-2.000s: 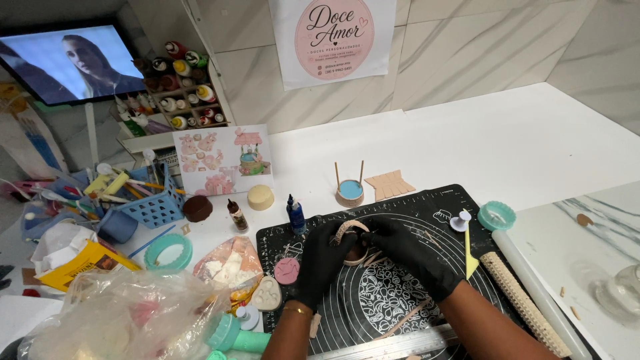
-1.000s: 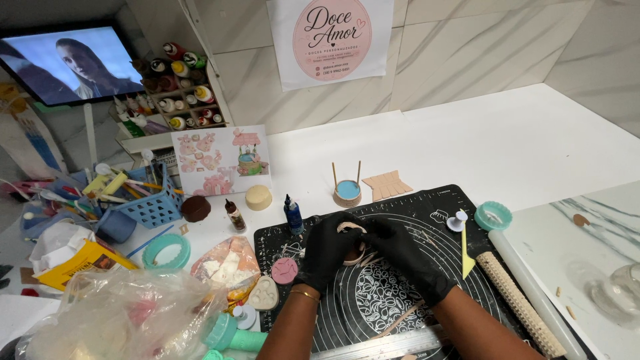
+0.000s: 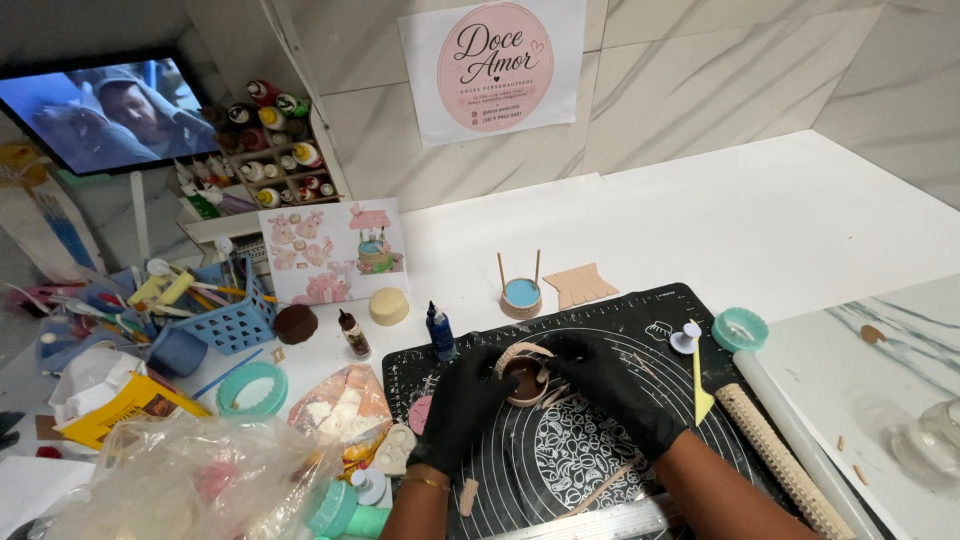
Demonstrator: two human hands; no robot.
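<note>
My left hand point(image 3: 469, 401), in a black glove, holds the left side of a small round cup point(image 3: 527, 381) with a brown inside and a beige textured band. Part of the band point(image 3: 525, 350) arches loose above the cup's far rim. My right hand point(image 3: 611, 382), also gloved, has its fingertips on the band's end at the cup's right side. Thin beige strips point(image 3: 556, 396) lie beside the cup on the black patterned mat point(image 3: 517, 472). Behind the mat stands a small round well point(image 3: 520, 298) with a blue top and two sticks, next to a scored beige sheet point(image 3: 581, 285).
A dark bottle point(image 3: 354, 335) and a blue bottle point(image 3: 440, 331) stand behind my left hand. A metal ruler point(image 3: 592, 521) lies at the near edge. A textured rolling pin point(image 3: 780, 457), a yellow tool point(image 3: 700, 382) and a teal cutter point(image 3: 740, 328) are at right, a plastic bag point(image 3: 180, 480) at left.
The band now arches up at the cup's far rim, where one second ago my hands covered more of it. My hands have moved a little apart, showing the cup's inside.
</note>
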